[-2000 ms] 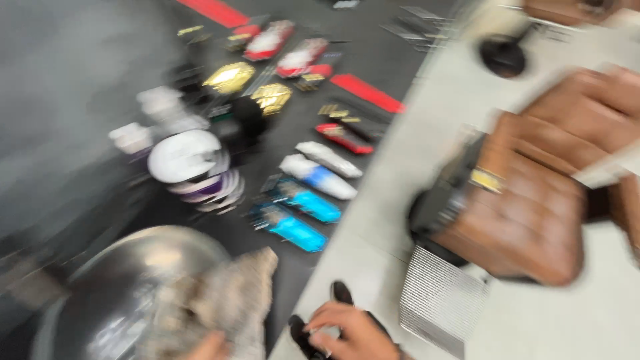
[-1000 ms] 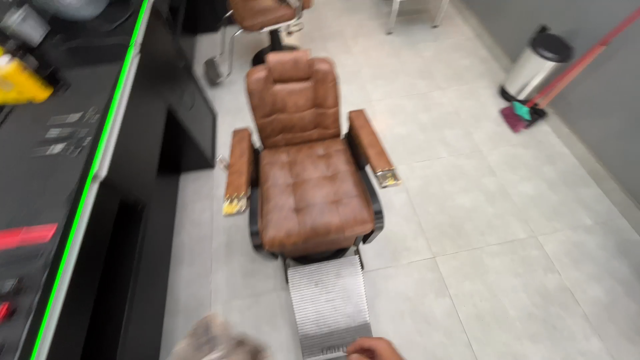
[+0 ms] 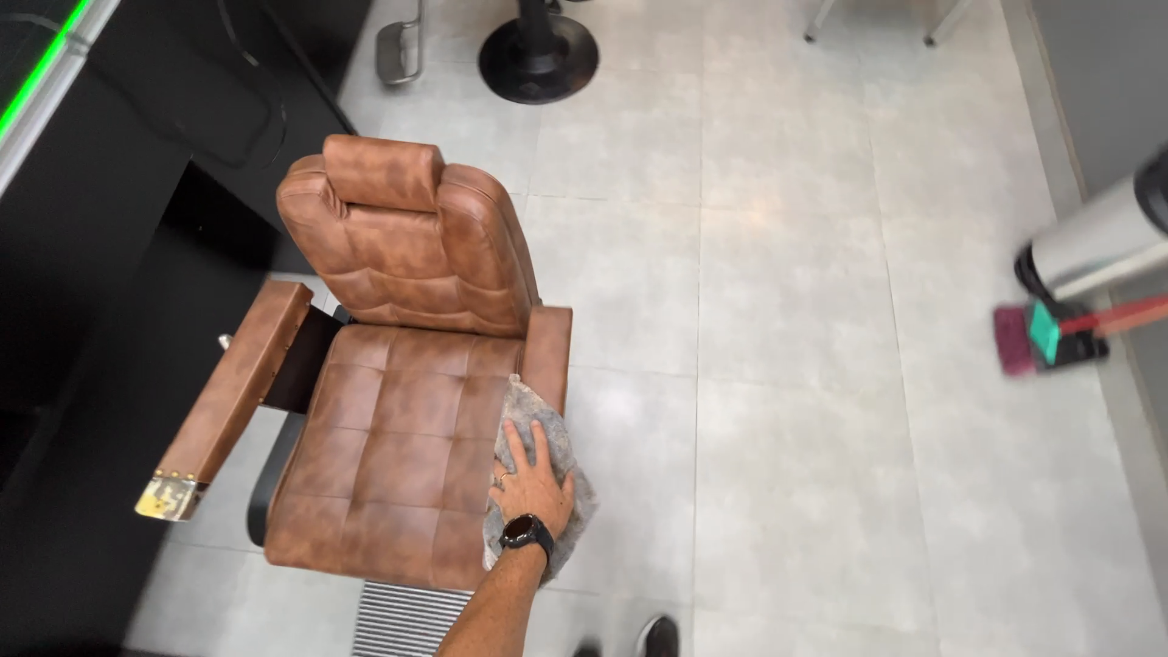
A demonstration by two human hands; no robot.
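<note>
My left hand (image 3: 532,493), with a ring and a black wristwatch, lies palm down on a mottled grey cloth (image 3: 570,540). Two of its fingers point forward and the others are bent. The cloth drapes over the right-side armrest (image 3: 549,351) and the seat's edge on a brown leather barber chair (image 3: 401,429). On the chair's other side, a second armrest (image 3: 233,383) ends in a shiny metal cap. A padded headrest (image 3: 383,172) tops the backrest. My right hand is out of view.
A black counter (image 3: 82,274) with a green light strip runs along the left. Below the seat is a ribbed metal footrest (image 3: 401,620). Ahead stands a round black chair base (image 3: 538,57). A metal bin (image 3: 1100,239) and a broom head (image 3: 1015,339) are by the right wall.
The cloth and my left hand, low at the frame's left part earlier, are now on the chair's right-side armrest. My right hand has left the view. The view has shifted closer over the chair.
</note>
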